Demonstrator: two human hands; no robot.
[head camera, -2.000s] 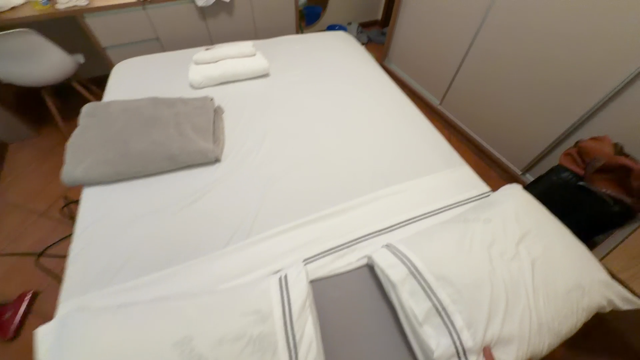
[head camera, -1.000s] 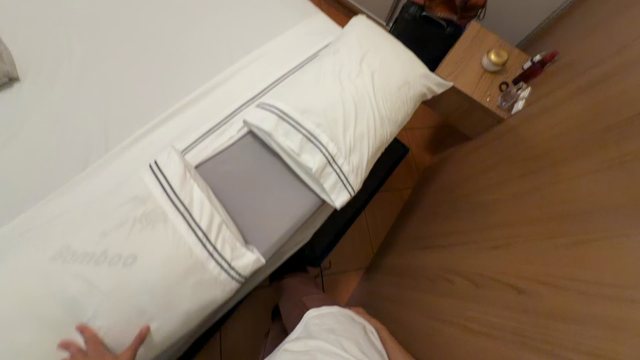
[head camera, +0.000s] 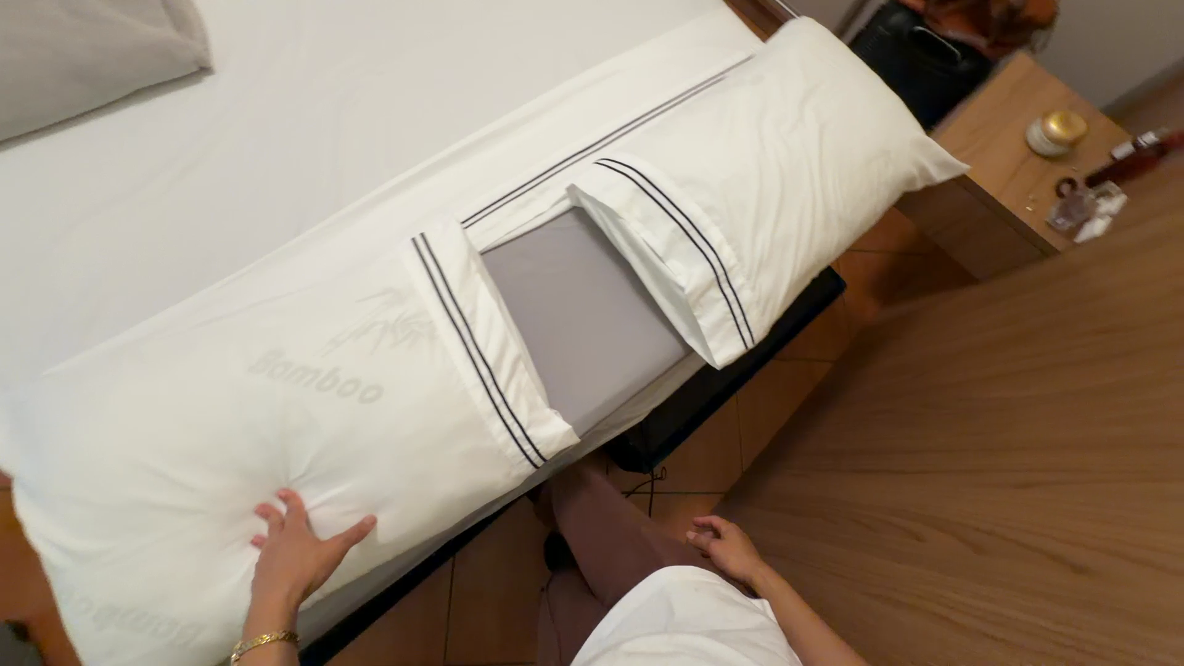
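Observation:
My left hand (head camera: 301, 550), a gold bracelet on its wrist, presses with spread fingers on the near left pillow (head camera: 213, 444), whose white case has two dark stripes at its opening. Beside my thigh hangs my right hand (head camera: 731, 552), its fingers loosely curled and holding nothing. A second white striped pillow (head camera: 786, 157) lies to the right, its case opening facing the first one. Grey sheet (head camera: 583, 314) shows between the two pillows. Behind them the white top sheet (head camera: 324, 102) is folded back with a double-striped border.
A folded grey blanket (head camera: 92, 55) lies at the top left. At the right stands a wooden nightstand (head camera: 1008, 120) with a gold-lidded jar (head camera: 1055, 133) and small items. A black bag (head camera: 916, 60) is behind it. A wooden panel (head camera: 999, 444) rises close on my right.
My left hand has moved further onto the left pillow and now dents it. My right hand has come into view beside my thigh. The view has swung down from the whole bed to the pillows.

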